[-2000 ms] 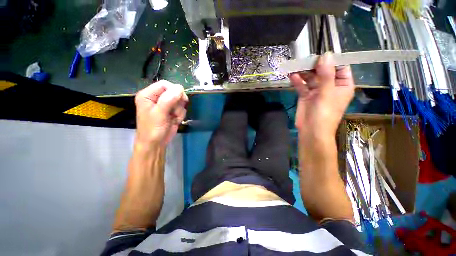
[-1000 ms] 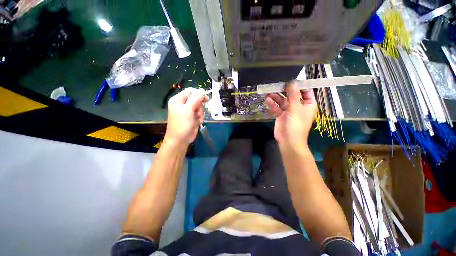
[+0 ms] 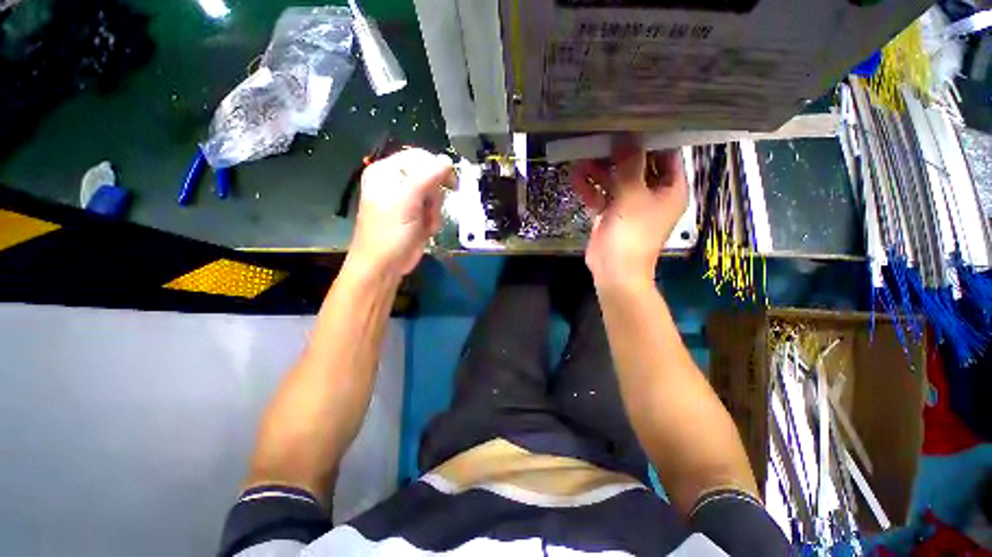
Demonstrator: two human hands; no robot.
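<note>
My right hand (image 3: 636, 201) holds a flat white strip part (image 3: 707, 138) near its left end. The strip lies level, partly under the grey crimping machine body (image 3: 674, 65). Its thin yellow wire end reaches left to the small crimping head (image 3: 500, 196). My left hand (image 3: 403, 201) is closed just left of the head, fingertips pinched at the wire line; what it pinches is too small to make out clearly. Shiny crimp terminals (image 3: 552, 205) lie heaped in the tray between the head and my right hand.
Pliers (image 3: 352, 185) lie partly behind my left hand. A blue-handled tool (image 3: 193, 177) and clear plastic bag (image 3: 272, 98) are at left. Strips with yellow ends (image 3: 731, 207) and blue-ended bundles (image 3: 925, 196) lie at right. A cardboard box (image 3: 894, 424) holding strips stands below right.
Since two seconds ago, my right hand has brought the strip left and its yellow wire to the crimping head. My left hand has moved closer to the head. The camera view has shifted.
</note>
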